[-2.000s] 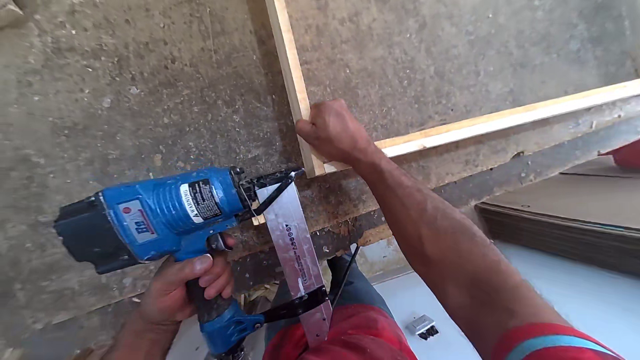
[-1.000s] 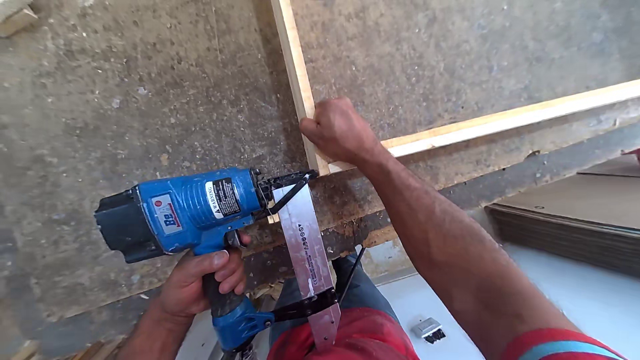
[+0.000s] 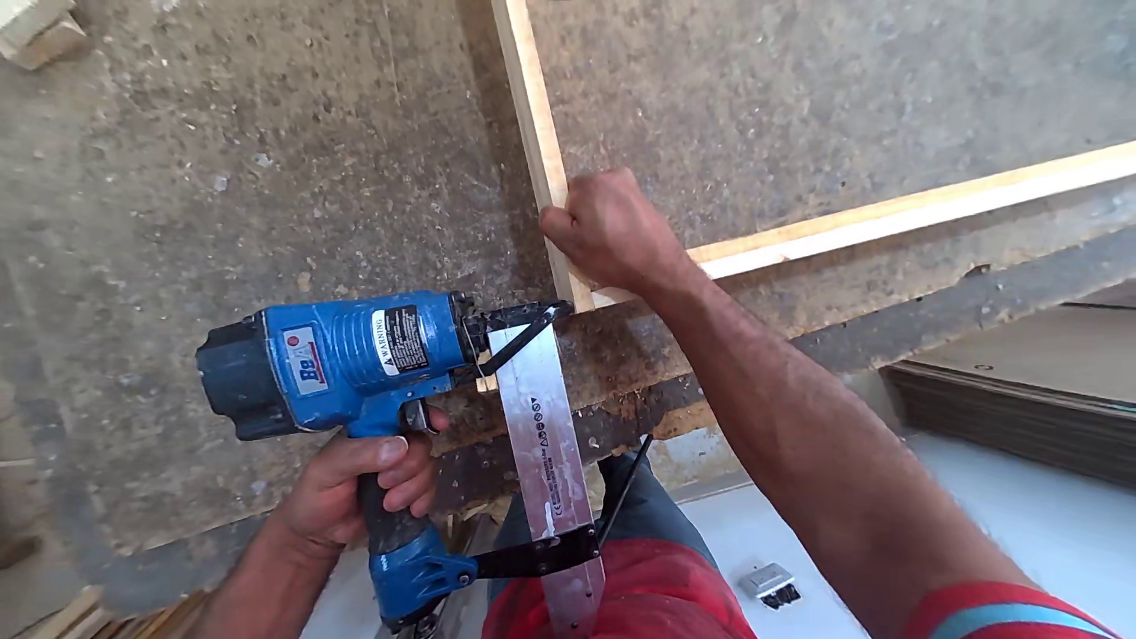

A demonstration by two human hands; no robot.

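Observation:
My left hand (image 3: 368, 484) is wrapped around the handle of a blue pneumatic nail gun (image 3: 355, 359), one finger at its trigger. The gun lies sideways, its black nose touching or very near the corner where two wooden battens meet. A long metal magazine (image 3: 541, 426) runs from the nose down toward my red shirt. My right hand (image 3: 612, 231) grips the upright batten (image 3: 530, 115) just above that corner, fingers folded over it. From there the other batten (image 3: 914, 204) stretches away to the right, partly hidden behind my right wrist.
The battens lie on a worn, stained worktable (image 3: 311, 177) with a rough front edge. Wood offcuts (image 3: 44, 35) sit at the top left. A stack of brown sheets (image 3: 1021, 399) is at the right, below the edge. A small grey metal object (image 3: 769, 581) rests on a white surface.
The nail gun and my left hand have shifted slightly to the right compared with two seconds ago. My right hand stays on the batten at the corner.

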